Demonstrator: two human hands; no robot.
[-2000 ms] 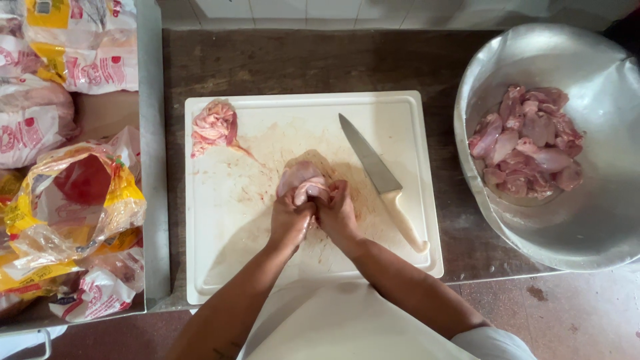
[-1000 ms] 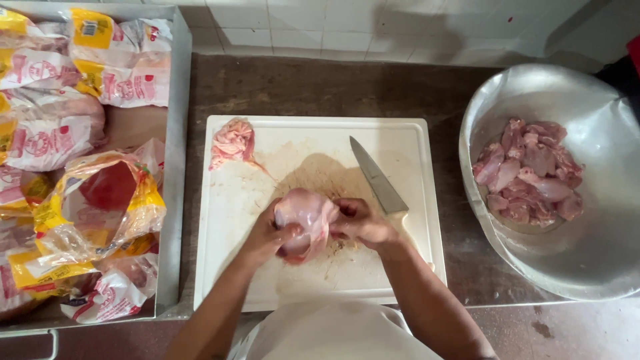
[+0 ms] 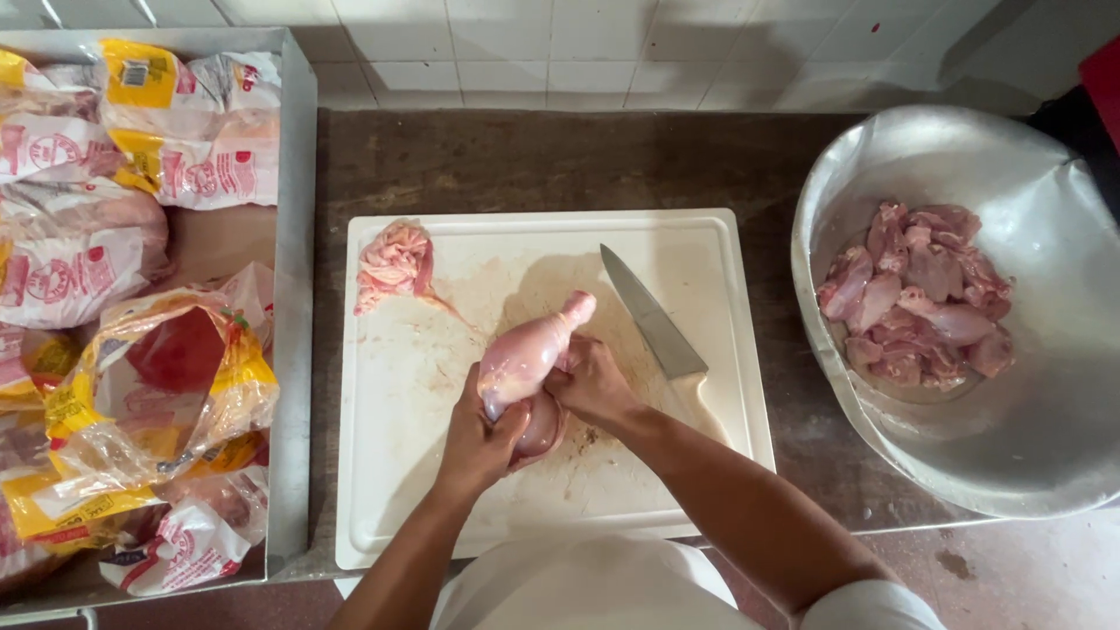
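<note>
Both hands hold a raw skinless chicken leg [image 3: 523, 354] over a white cutting board [image 3: 411, 516], its knobbed drumstick end pointing up and right. My left hand [image 3: 479, 442] grips it from the lower left, thumb over the meat. My right hand [image 3: 595, 385] closes on its right side; what those fingertips pinch is partly hidden. To the right on the board lies a knife with a steel blade [image 3: 652, 315] and a pale handle [image 3: 704, 407]. A heap of chicken skin [image 3: 395, 262] rests at the board's upper left corner.
At the right stands a large dented metal bowl [image 3: 1050, 411] with raw chicken pieces [image 3: 927, 297] in it. A metal tray [image 3: 296, 306] on the left holds bagged chicken and an opened plastic bag [image 3: 79, 420]. A tiled wall [image 3: 499, 52] runs behind the dark counter [image 3: 542, 157].
The chicken leg has turned in my hands, so its drumstick end now sticks up clearly. My hands were close together low over it two seconds ago. The skin heap and knife stay on the board.
</note>
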